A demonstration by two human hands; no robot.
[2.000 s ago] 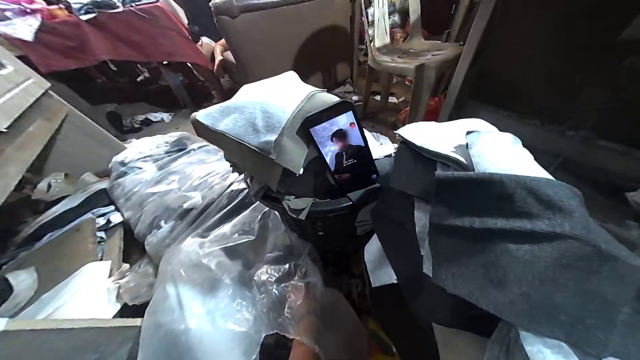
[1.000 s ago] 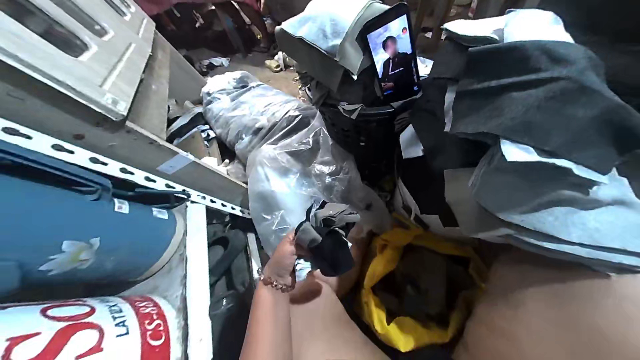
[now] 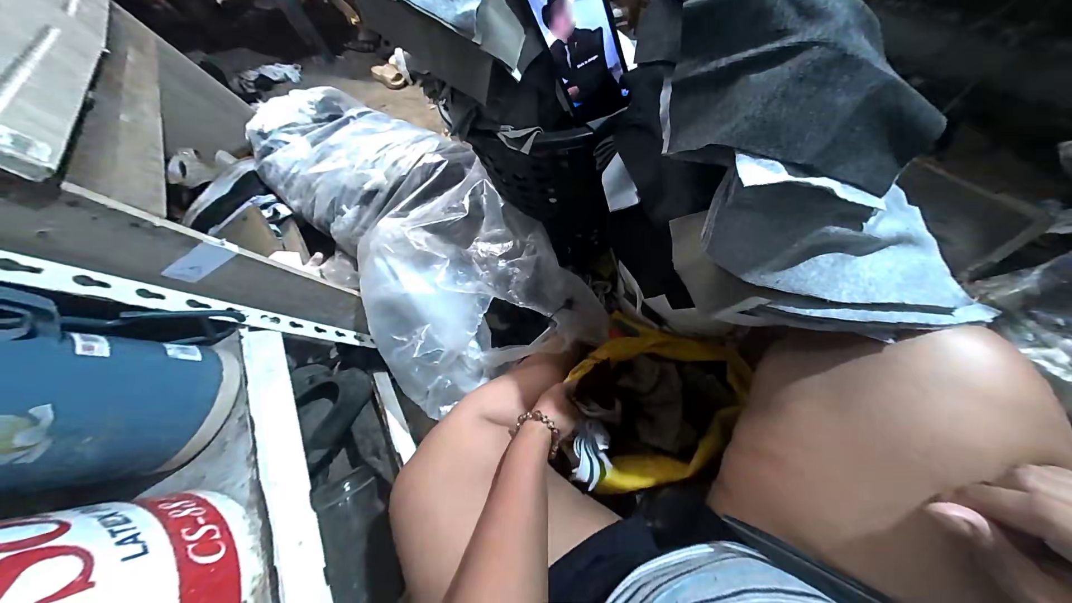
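My left hand (image 3: pixel 557 408), with a beaded bracelet at its wrist, is at the left rim of a yellow bag (image 3: pixel 727 435). Its fingertips are hidden, so I cannot tell whether they grip anything. Dark cloth pieces (image 3: pixel 657 402) lie inside the bag, and a striped scrap (image 3: pixel 591 456) hangs over its rim just below the hand. My right hand (image 3: pixel 1009 515) rests on my right thigh at the right edge, its fingers apart and holding nothing. Left of the yellow bag, a clear plastic bag (image 3: pixel 435 293) has a dark opening near my knee.
Ahead stands a black perforated basket (image 3: pixel 544 180) with a lit phone (image 3: pixel 584 63) propped on it. Gray fabric sheets (image 3: pixel 796 75) are layered at the right. On the left are a white slotted metal rack (image 3: pixel 280 469), a blue container (image 3: pixel 109 402) and a paint bucket (image 3: pixel 126 553).
The dark cloth bundle that was in my hands is no longer in them. My left hand has moved to the yellow bag's rim, and my right hand rests on my thigh. The view has shifted.
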